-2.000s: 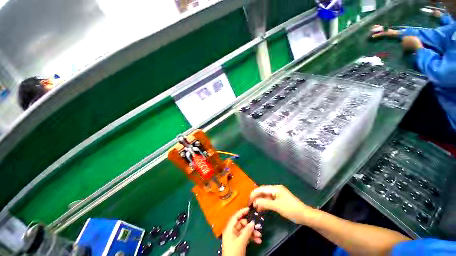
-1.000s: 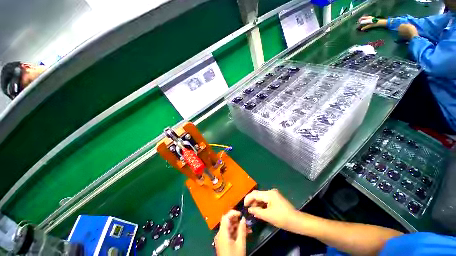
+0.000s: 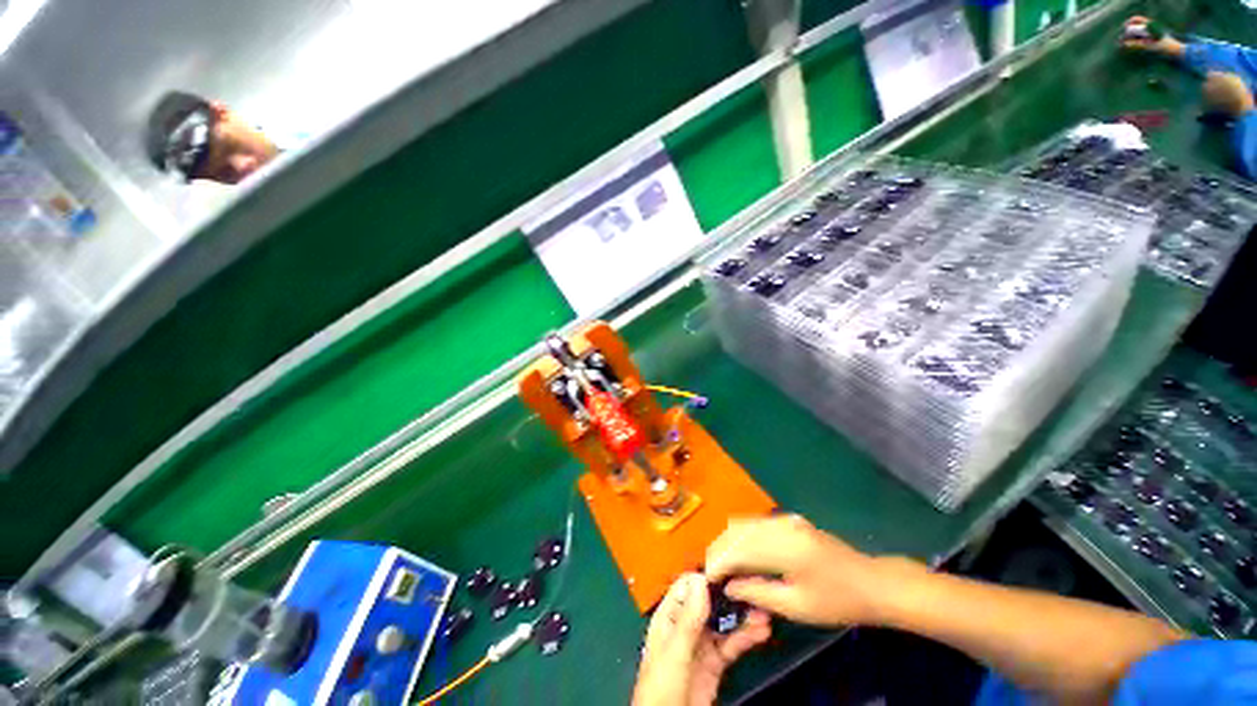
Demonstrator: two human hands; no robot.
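Note:
A small black housing is held between both hands, just in front of the orange press base. My left hand grips it from the left, and my right hand has its fingertips on it from above and the right. The fingers hide much of it. The toggle press stands behind my hands, with its red handle folded down over the front. The hands cover the near edge of the base. I see no part in the press nest, but it is small and blurred.
Loose black parts and a lead with a pale connector lie left of the press, beside the blue controller box. A tall stack of blister trays stands right. A lower tray is at far right. Another worker's sleeve shows upper right.
The camera view has shifted, so the bench scene appears farther right than a second ago. My hands have come closer together around the black housing. The red handle remains folded down.

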